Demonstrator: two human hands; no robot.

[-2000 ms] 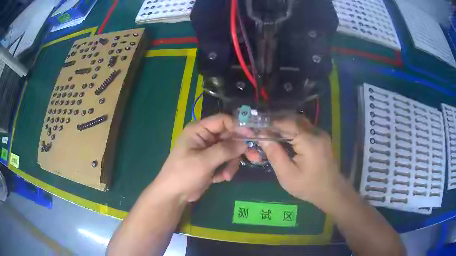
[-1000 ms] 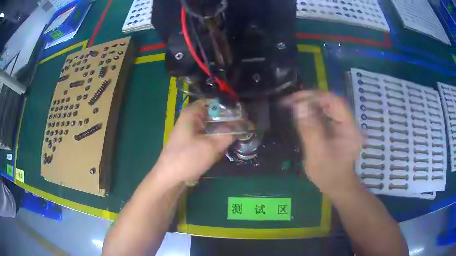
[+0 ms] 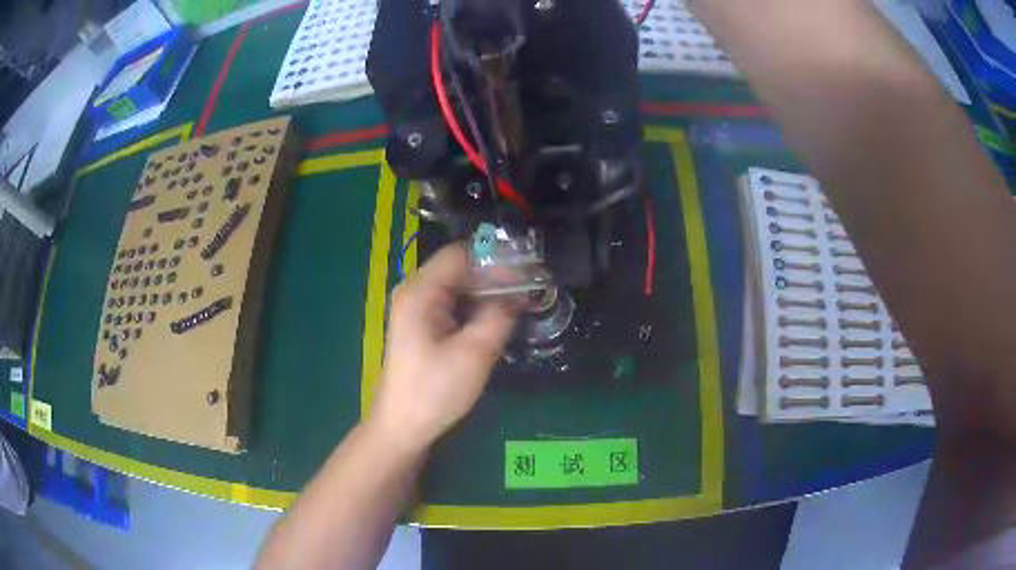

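Note:
The black test fixture (image 3: 557,145) stands in the centre of the bench. At its front is the clear test socket (image 3: 507,258) with a teal circuit board. My left hand (image 3: 435,334) grips the socket's left and front side between thumb and fingers; whether a module is in it cannot be told. The silvery ring base (image 3: 546,323) lies just below the socket. My right forearm (image 3: 847,145) reaches up over the right side of the bench; the right hand is cut off by the top edge.
The brown parts board (image 3: 189,278) lies at left with dark dots. White module trays (image 3: 836,301) are at right under my forearm, others (image 3: 325,50) behind the fixture. A green label (image 3: 570,463) lies in front. A blue bin (image 3: 145,84) is at the rear left.
My right hand has left the socket area and moved up and forward out of the picture. My left hand stays at the socket. The view has shifted slightly.

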